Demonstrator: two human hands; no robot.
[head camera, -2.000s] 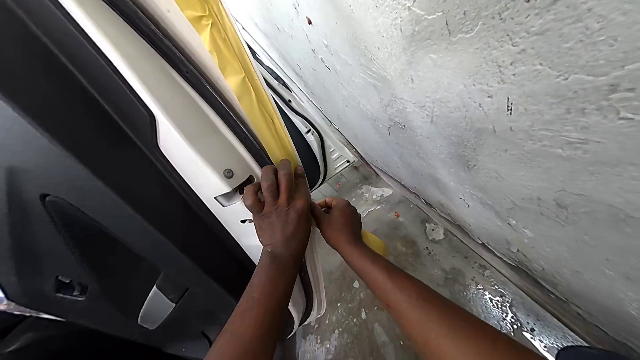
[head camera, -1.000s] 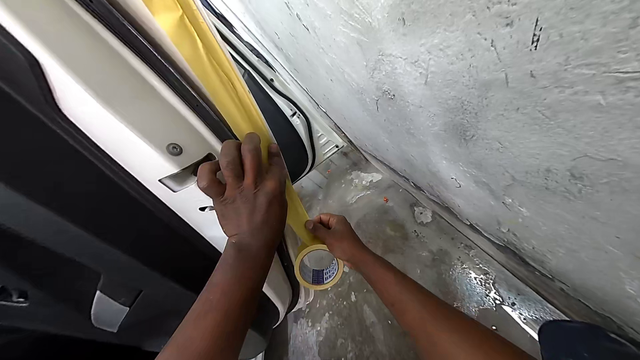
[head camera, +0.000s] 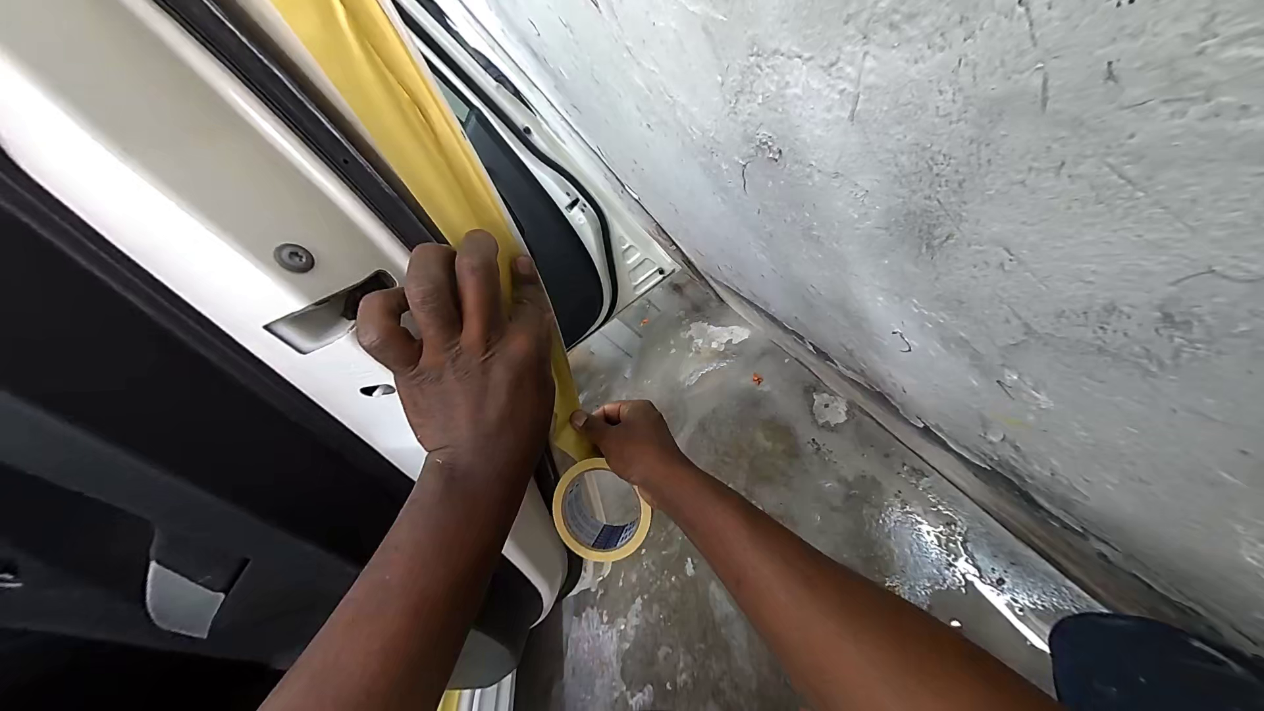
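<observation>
A strip of yellow masking tape (head camera: 395, 109) runs along the edge of a white car door (head camera: 197, 178), wrinkled in its upper part. My left hand (head camera: 469, 346) lies over the strip beside the latch opening (head camera: 331, 311), its fingers bent and pressed on the tape. Lower down, my right hand (head camera: 632, 439) pinches the tape's lower stretch between thumb and finger. The tape roll (head camera: 602, 509) hangs just below that hand, its round opening facing me. My left hand hides part of the strip.
A rough grey-white wall (head camera: 938, 197) rises on the right. Below is a stained, partly wet concrete floor (head camera: 770, 474). Another open white car door (head camera: 632, 257) with a black seal stands beyond the taped edge. A dark object (head camera: 1145, 662) is at the lower right.
The tape roll, mostly hidden below my right hand two seconds ago, now shows in full. My right hand has moved down and away from my left hand, which stays on the door edge.
</observation>
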